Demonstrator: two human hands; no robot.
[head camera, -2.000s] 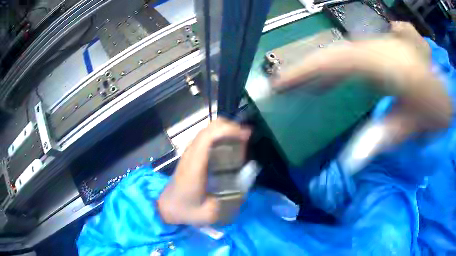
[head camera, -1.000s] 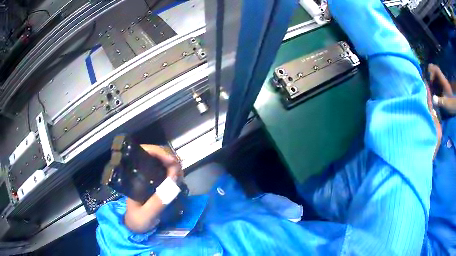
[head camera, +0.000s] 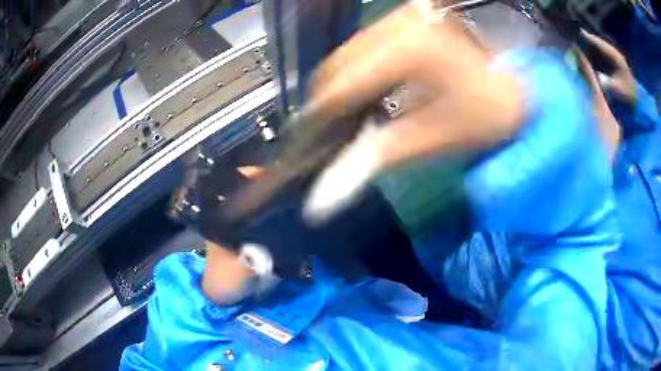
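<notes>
My left hand (head camera: 228, 275), a white wrap on its thumb, is low left of centre and holds a dark carrier fixture (head camera: 217, 181) with bright bushings at its left end. My right hand (head camera: 442, 94) is large and blurred at upper centre. Its fingers and white-wrapped thumb lie on either side of a long brown blurred block (head camera: 290, 167), which looks like another fixture and overlaps the first. Whether the two touch is unclear. A bright bushing of what seems a fixture on the mat (head camera: 393, 106) shows behind my right hand.
The conveyor track (head camera: 185, 109) with fixtures crosses the upper left. A black parts tray (head camera: 145, 250) with bright dots lies at its near edge. The green mat (head camera: 424, 196) is right of centre, partly hidden. The frame post (head camera: 290, 43) stands at top centre. Another person's hand (head camera: 609, 61) is far right.
My right hand has come back from the top right, now with a blurred block in it, in front of the mat and post. My left hand still holds its fixture, which has turned and shifted slightly.
</notes>
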